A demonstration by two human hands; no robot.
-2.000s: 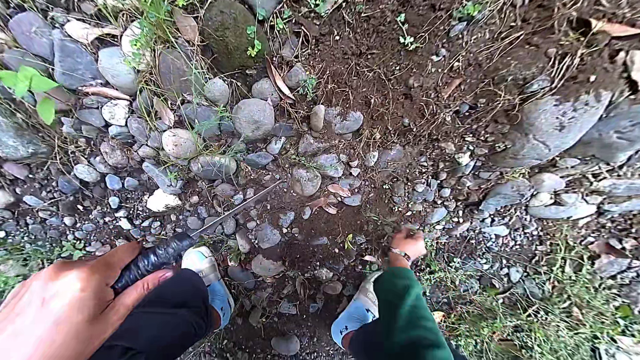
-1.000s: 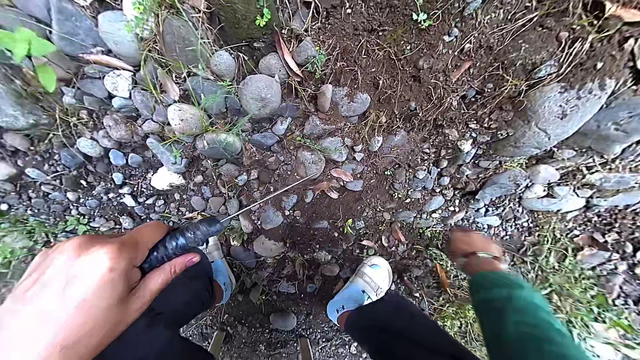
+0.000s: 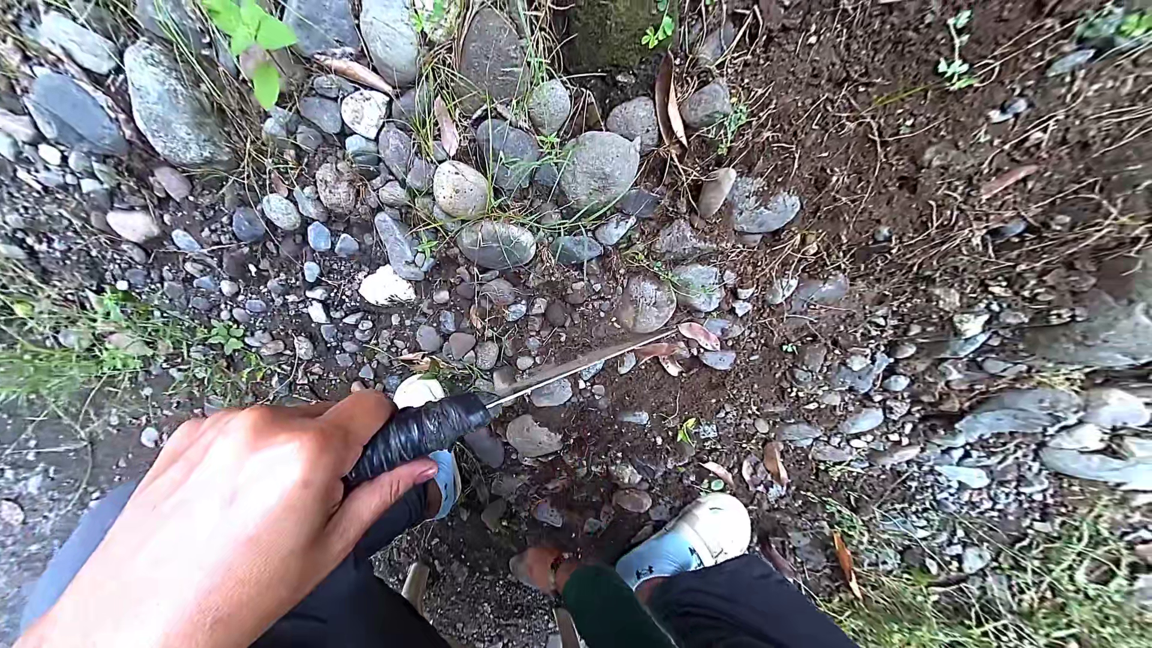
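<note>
My left hand [image 3: 243, 504], large at the lower left, is closed around the black tape-wrapped handle [image 3: 423, 432] of a knife. Its narrow metal blade [image 3: 585, 360] points right and slightly up, above the pebbly soil, with the tip near a rounded stone [image 3: 646, 303] and some dry leaves [image 3: 698, 336]. Low in the picture, my right hand [image 3: 538, 569] is beside the pale shoe [image 3: 715, 526], at the end of a dark green sleeve. It is small and partly blurred, and its fingers are not clear enough to show whether they hold anything.
Rounded stones [image 3: 600, 168] and grass tufts cover the upper left. Bare brown soil [image 3: 864, 180] with thin roots lies at the upper right, above larger embedded rocks [image 3: 1017, 414]. Grass [image 3: 1017, 576] grows at the lower right. My legs in dark trousers [image 3: 738, 603] are at the bottom.
My right hand has moved from the right side, out past the shoe, to between my feet. My left hand keeps hold of the knife, which has swung to point more to the right.
</note>
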